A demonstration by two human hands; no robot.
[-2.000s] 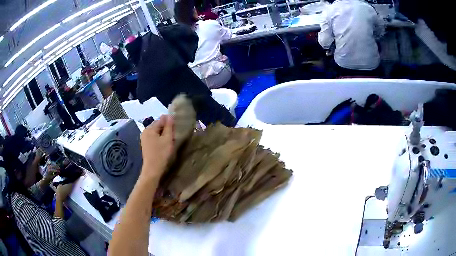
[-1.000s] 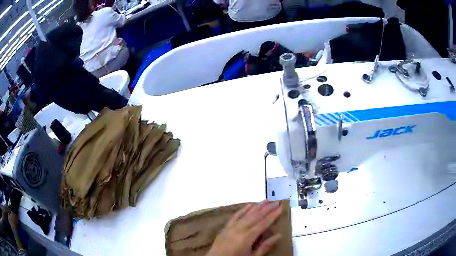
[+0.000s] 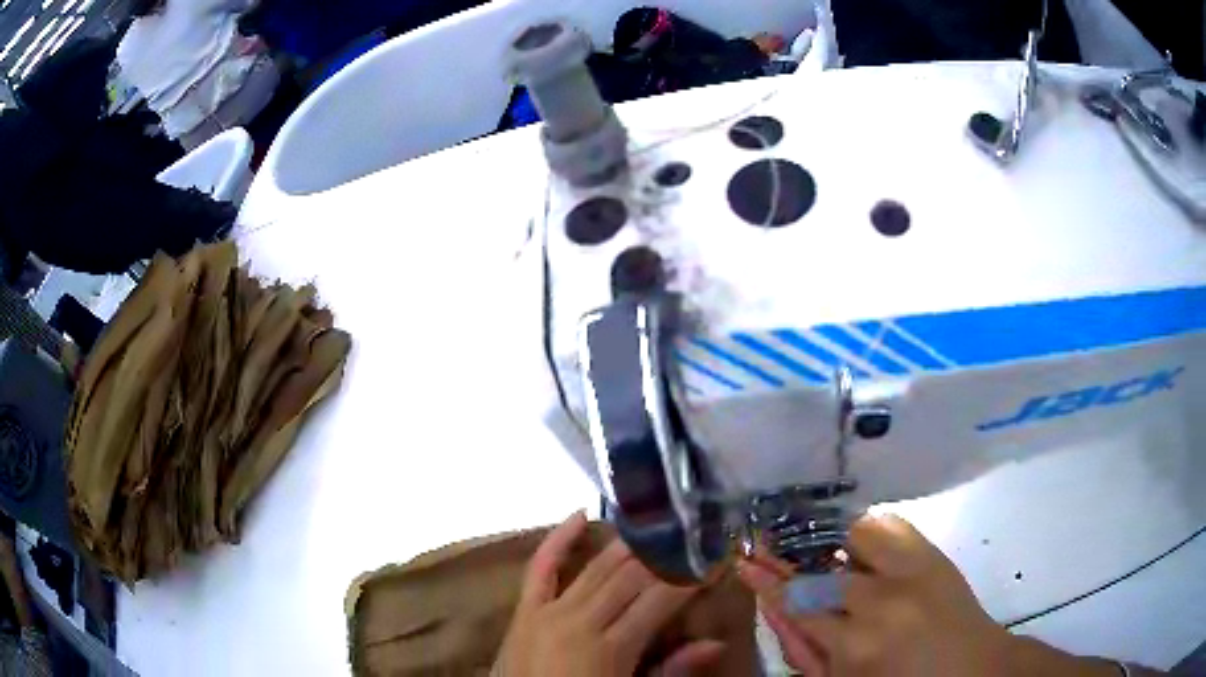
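A brown cloth piece [image 3: 443, 606] lies flat at the lower middle, its right part running under the sewing machine head [image 3: 780, 265]. My left hand [image 3: 602, 602] lies on the cloth with fingers spread, left of the needle area. My right hand [image 3: 886, 602] is at the needle area, beside the tension discs [image 3: 800, 522], fingertips bent; the machine parts partly hide them, and I cannot tell if they grip cloth. The chrome take-up lever guard [image 3: 628, 423] hides the needle and presser foot.
A fanned stack of brown pieces [image 3: 199, 410] lies on the white table [image 3: 410, 344] at left. A grey unit [image 3: 29, 430] stands at the left edge. A white trough [image 3: 384, 113] with dark cloth is behind. A person in a light top [image 3: 192, 60] is at upper left.
The view has moved closer to the machine head. My left hand and the cloth are now at the needle area. My right hand, out of view before, has come in at the tension discs.
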